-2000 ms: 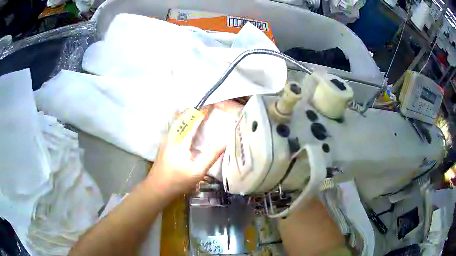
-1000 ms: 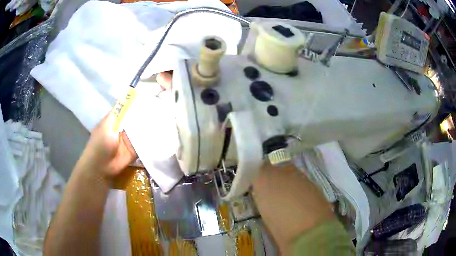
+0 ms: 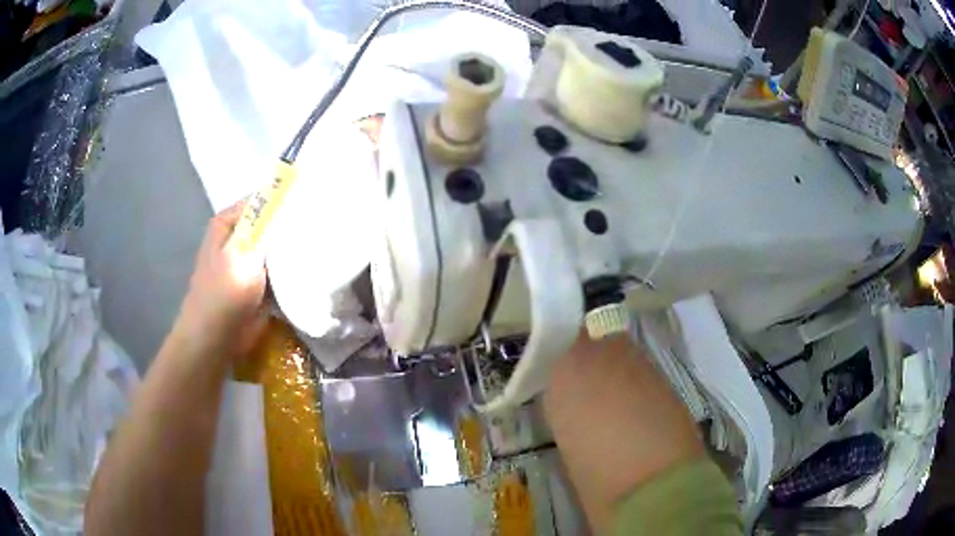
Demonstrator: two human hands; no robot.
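The white garment panel (image 3: 314, 236) lies left of and behind the sewing machine head (image 3: 419, 241), its near corner bunched beside the metal plate (image 3: 367, 419). My left hand (image 3: 225, 277) grips the panel's left edge; the yellow lamp end partly covers its fingers. My right forearm reaches under the machine arm from the front right. Only a bit of my right hand (image 3: 370, 128) shows behind the head, so its grip is hidden. The presser foot and needle area (image 3: 487, 366) is partly covered by the white guard.
The yellow lamp end (image 3: 262, 204) hangs on a grey flexible cable over the panel. Layered white cloth (image 3: 63, 366) is at far left. A white strip bundle (image 3: 723, 377), black snips (image 3: 775, 382) and a checked roll (image 3: 833, 468) lie at right. Amber tape (image 3: 293, 440) edges the plate.
The panel's near corner, flat and pointed before, is now bunched and drawn back from the plate. Its left part has shifted right, baring more grey table. Earlier, my left hand was nearer the machine head.
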